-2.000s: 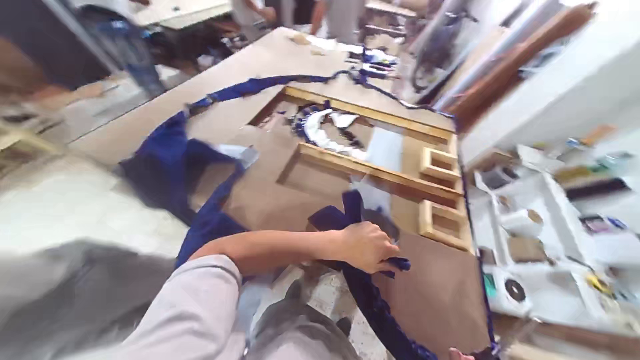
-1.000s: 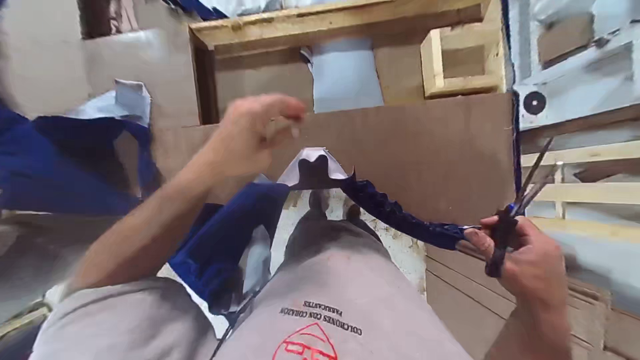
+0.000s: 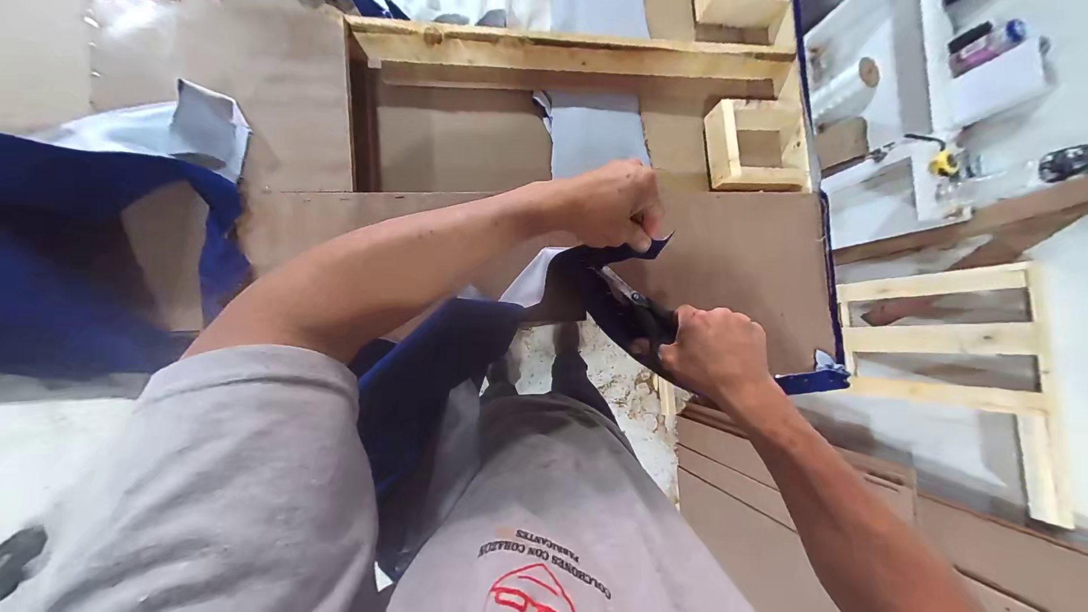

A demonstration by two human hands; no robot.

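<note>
My left hand [image 3: 619, 204] pinches the end of a dark blue fabric strip [image 3: 603, 253] above the near edge of a brown panel [image 3: 731, 255]. My right hand [image 3: 718, 350] grips the black handles of a pair of scissors [image 3: 633, 299], whose blades lie at the strip just below my left hand. Whether the blades are apart is hard to tell. The strip runs along the panel's edge, and part of it is hidden behind my right hand. More blue fabric [image 3: 442, 365] hangs down in front of my body, with pale backing showing beside it.
A wooden frame [image 3: 552, 53] with a small wooden box [image 3: 722, 149] lies on the panel. Blue fabric [image 3: 76, 255] spreads at the left. At the right are a white shelf unit [image 3: 892, 102] with a tape measure [image 3: 942, 163], a slatted wooden frame [image 3: 943, 340] and stacked brown boards [image 3: 739, 510].
My left hand, empty a second ago, now holds the fabric strip. My right hand has brought the scissors leftward from the panel's right corner to the strip.
</note>
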